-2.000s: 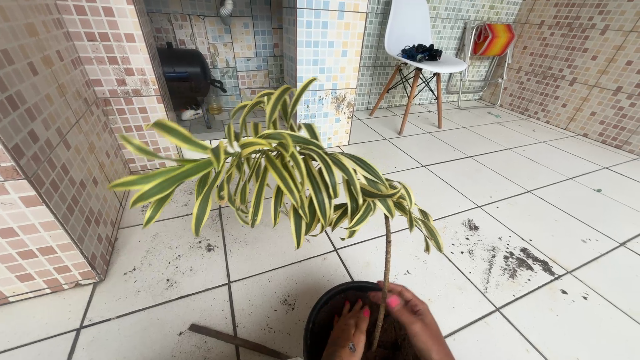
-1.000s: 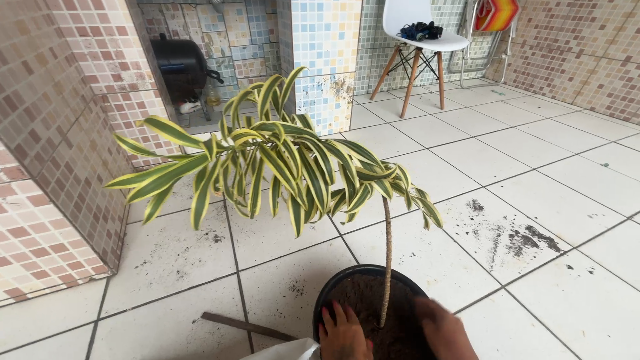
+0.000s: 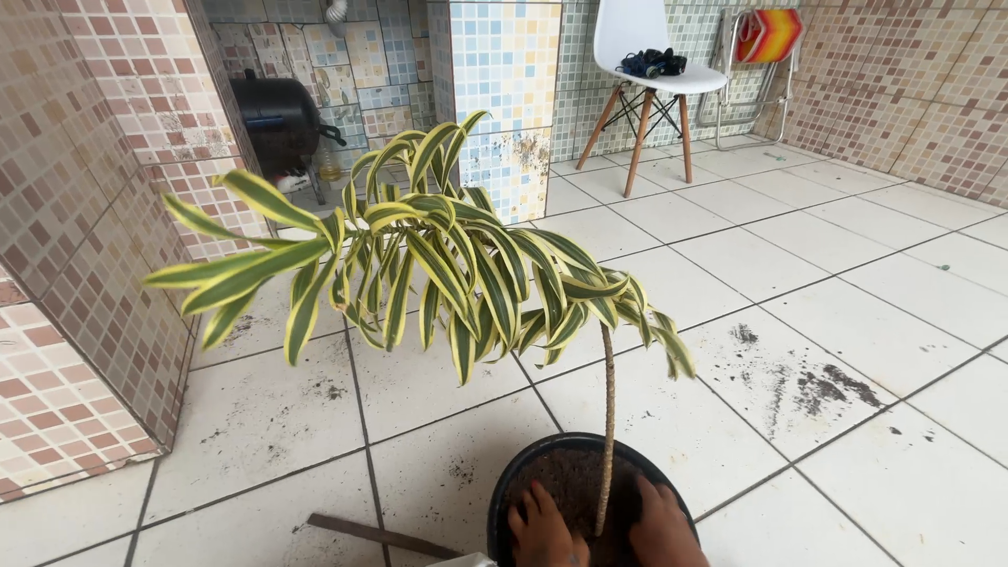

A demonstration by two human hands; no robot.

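Note:
A variegated dracaena-like plant with green and yellow leaves (image 3: 472,268) leans left on a thin bare stem (image 3: 607,425). The stem stands in dark soil (image 3: 571,476) inside a round black pot (image 3: 520,465) at the bottom of the view. My left hand (image 3: 547,529) rests on the soil left of the stem, its fingers apart. Right of the stem, my right hand (image 3: 663,524) presses at the soil near the pot's inner wall; its fingertips are partly hidden. Neither hand touches the stem.
A flat dark strip (image 3: 378,535) lies on the tiled floor left of the pot. Soil is scattered over the tiles (image 3: 835,390). Behind stand a tiled pillar (image 3: 504,102), a white chair (image 3: 693,79) with dark items, a folded chair (image 3: 768,39) and a black barrel-shaped object (image 3: 276,118).
Two seconds ago my right hand was at the stem with its fingers; now it is off the stem, down on the soil to the right. My left hand stays on the soil at the left.

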